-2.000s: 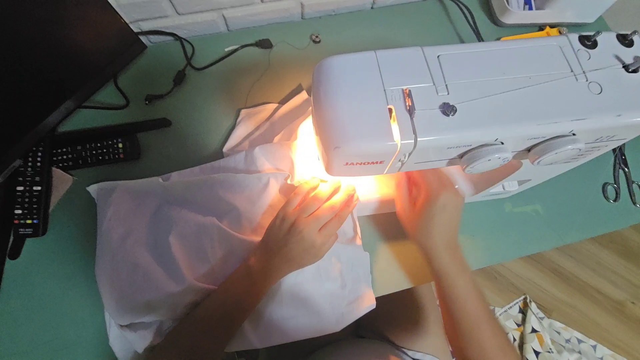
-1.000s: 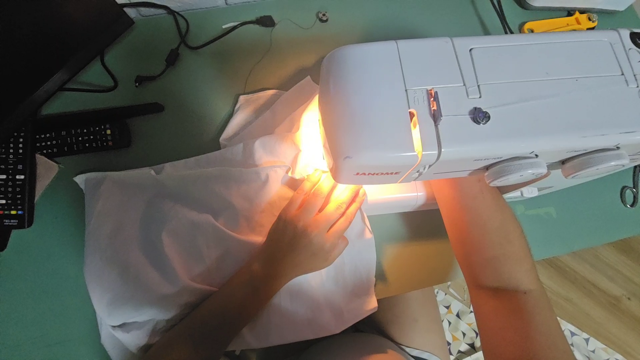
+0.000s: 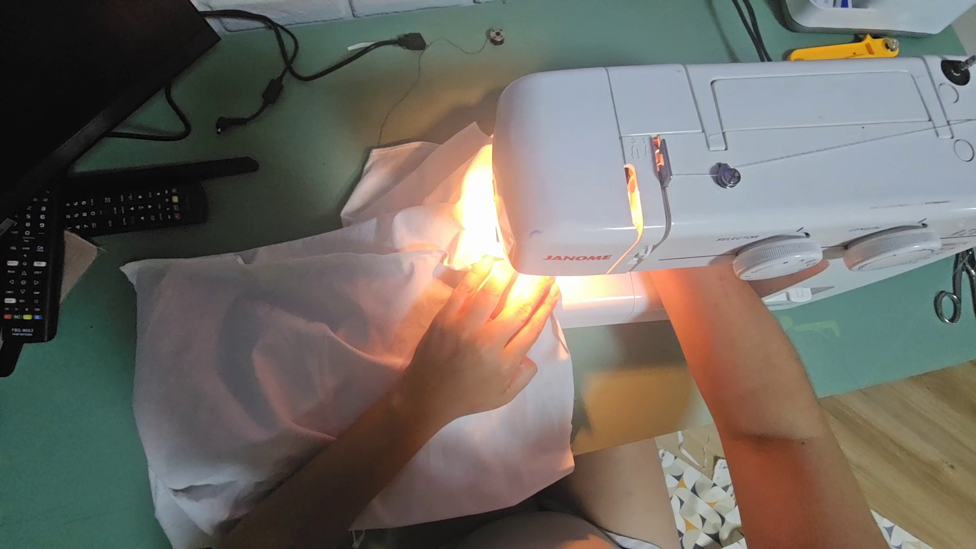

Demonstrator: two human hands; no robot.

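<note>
A white Janome sewing machine (image 3: 595,175) stands on a green table, its lamp glowing brightly by the needle area. White fabric (image 3: 229,366) spreads in loose folds left of the machine and runs up beside its head. My left hand (image 3: 484,339) lies flat on the fabric at the lit area, fingers spread and fingertips near the machine's head. The glare hides the needle and presser foot. My right forearm reaches under the machine's arm, over the free arm (image 3: 602,299); the right hand itself is hidden behind the machine.
A black screen (image 3: 91,69), remote controls (image 3: 133,210) and black cables (image 3: 282,57) lie at the left. A bobbin (image 3: 496,36) with loose thread, a yellow rotary cutter (image 3: 842,49) and a white tray (image 3: 877,17) are at the back. Scissors (image 3: 949,297) lie at the right edge.
My right hand, seen blurred in front of the machine two seconds ago, has gone in under its arm and out of sight. My left hand has stayed on the fabric.
</note>
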